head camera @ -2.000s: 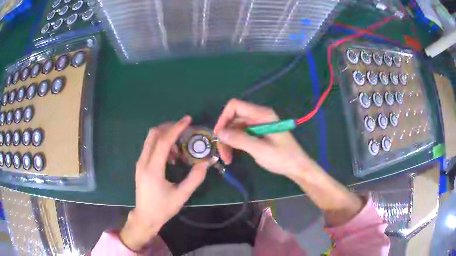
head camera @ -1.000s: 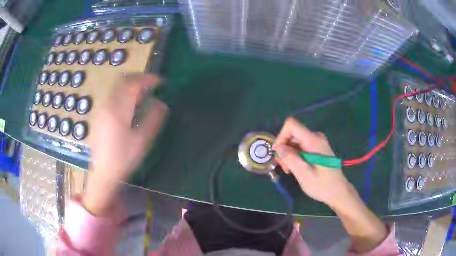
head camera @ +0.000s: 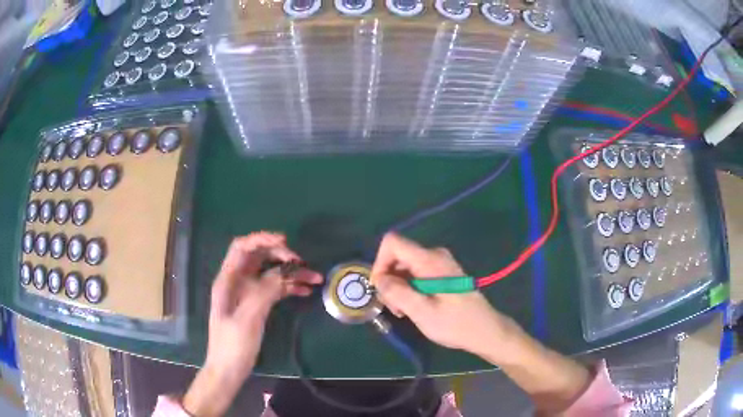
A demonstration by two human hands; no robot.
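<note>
A silver-white disc sits on the round brass-and-silver fixture. My right hand grips the green probe on its red wire; its fingertips are at the disc's right edge and hide part of the tip. My left hand is left of the fixture, its fingers around a small dark item, likely a dark-rimmed disc, partly hidden. The left tray holds rows of dark-rimmed discs on a brown liner. The right tray holds rows of whiter discs.
A tall clear tray stack with discs on top stands behind the fixture. Another tray of discs is at the back left. A dark cable loops from the fixture over the bench edge. The red wire runs to the back right.
My left hand has moved from beside the left tray back towards the fixture, with a small dark item in its fingers. My right hand stays at the disc with the probe. The camera view has shifted.
</note>
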